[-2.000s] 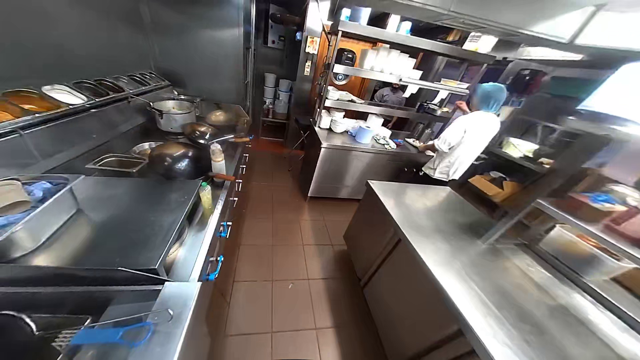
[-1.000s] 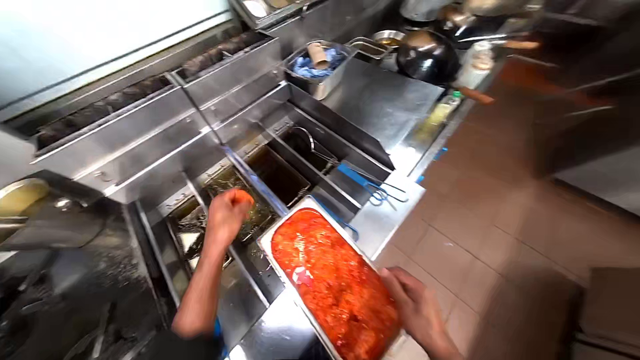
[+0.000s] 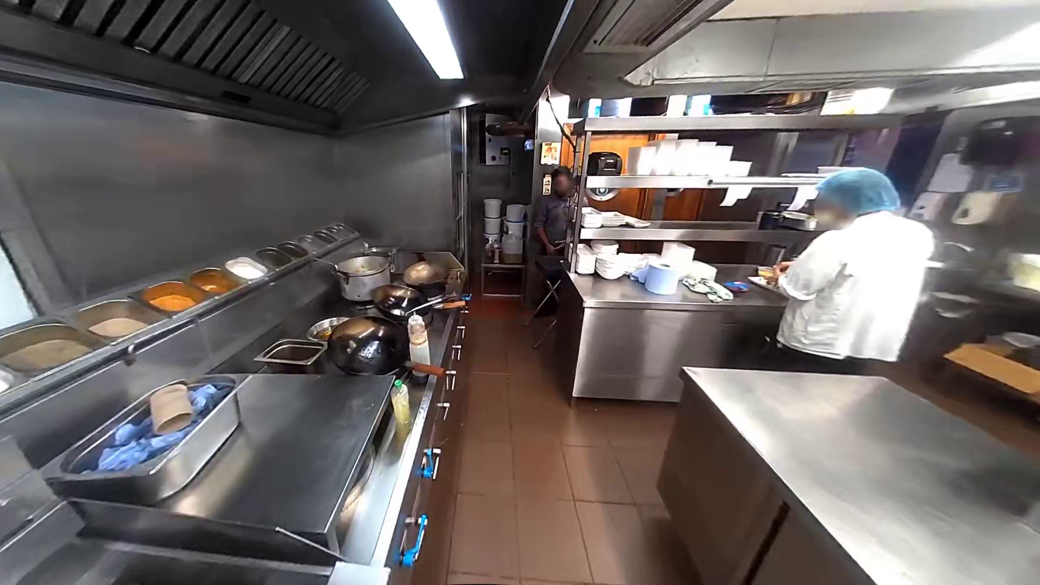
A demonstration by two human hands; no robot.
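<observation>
Neither my left hand nor my right hand shows in the head view. Along the left, a steel pan [image 3: 199, 455] holds crumpled blue paper and a cardboard tube [image 3: 171, 408]; it sits on a flat steel cover [image 3: 301, 431]. Beyond the cover are a dark wok [image 3: 367, 345] with a wooden handle, a squeeze bottle [image 3: 418, 341], a bottle of yellowish liquid [image 3: 400, 401] with a green cap, a small rectangular steel pan [image 3: 291, 351] and a large pot [image 3: 363, 278]. More woks stand farther back on the range.
A steel counter [image 3: 845, 431] fills the lower right, with a tiled floor aisle [image 3: 520, 455] between it and the range. A co-worker in white [image 3: 861, 276] stands at a counter with stacked bowls [image 3: 613, 264]. Another person [image 3: 559, 211] is at the back. Steel containers of sauces [image 3: 172, 299] line the left ledge.
The view has swung up from the fryer area to the aisle. My two hands and the tray of red food, in view one second ago, are out of view.
</observation>
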